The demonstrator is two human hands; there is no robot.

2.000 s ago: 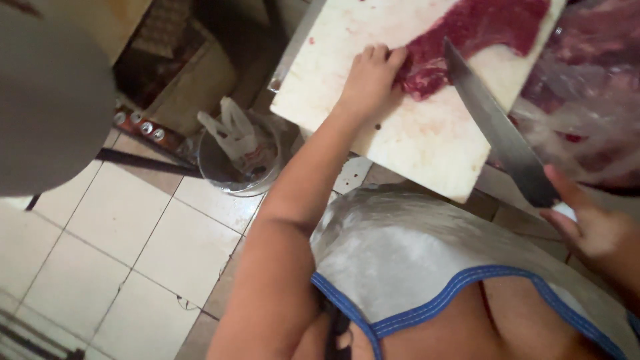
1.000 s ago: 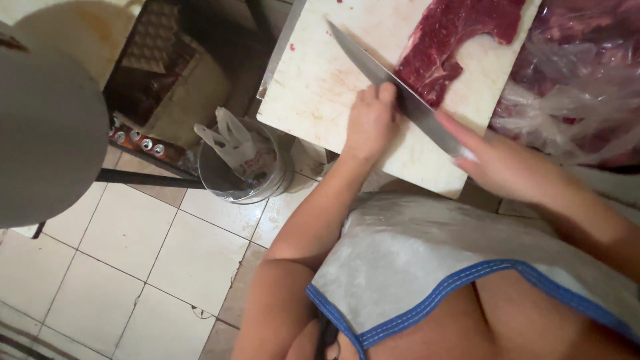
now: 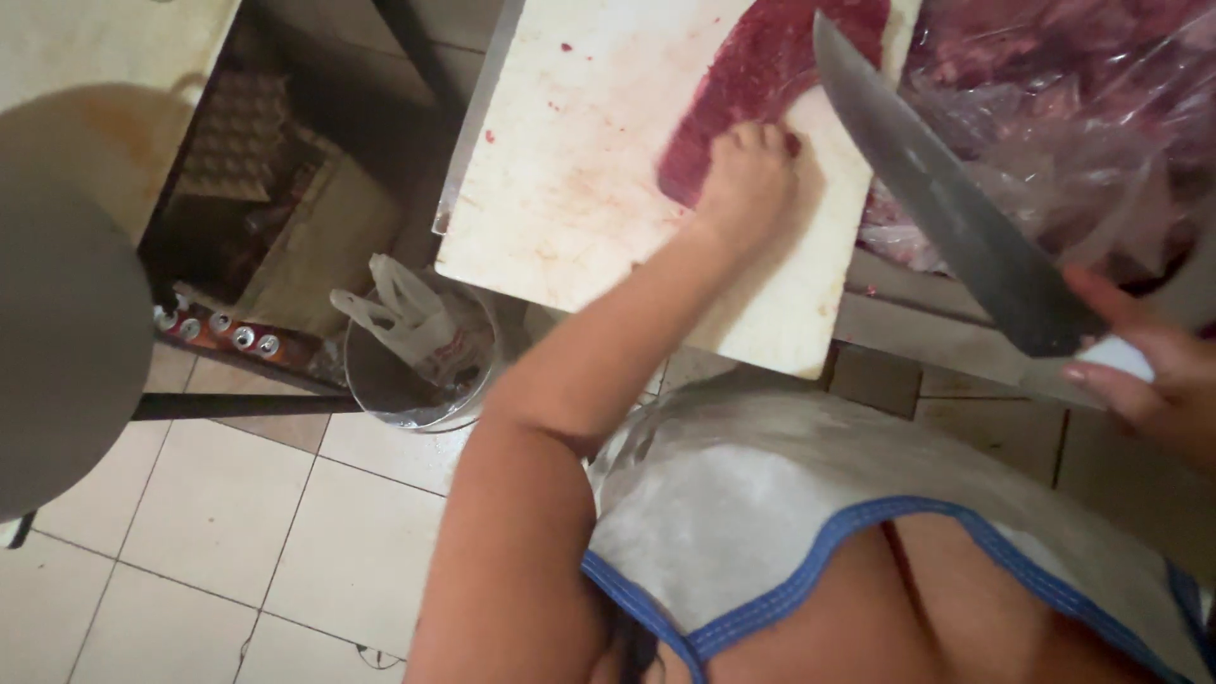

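A slab of raw red meat [image 3: 760, 66] lies on the white cutting board [image 3: 570, 209], running up past the top of the view. My left hand [image 3: 750, 176] presses on its lower end, with the fingers curled at the meat's edge. On the right, my right hand [image 3: 1154, 370] grips the white handle of a large butcher's knife [image 3: 940, 190]. The blade points up and left, its tip raised in front of the meat's right side. Part of my right hand runs out at the right edge.
Beside the board at right lies more raw meat under clear plastic [image 3: 1073, 142]. Below left stands a bucket [image 3: 456, 418] with a white plastic bag [image 3: 413, 323] in it. Drink cans [image 3: 244, 337] and egg trays [image 3: 233, 133] are at left, near a round grey object [image 3: 66, 342].
A second ago the knife lay across the meat's lower end, near my left hand. My right hand has since moved right with it, and my left hand is now on the meat.
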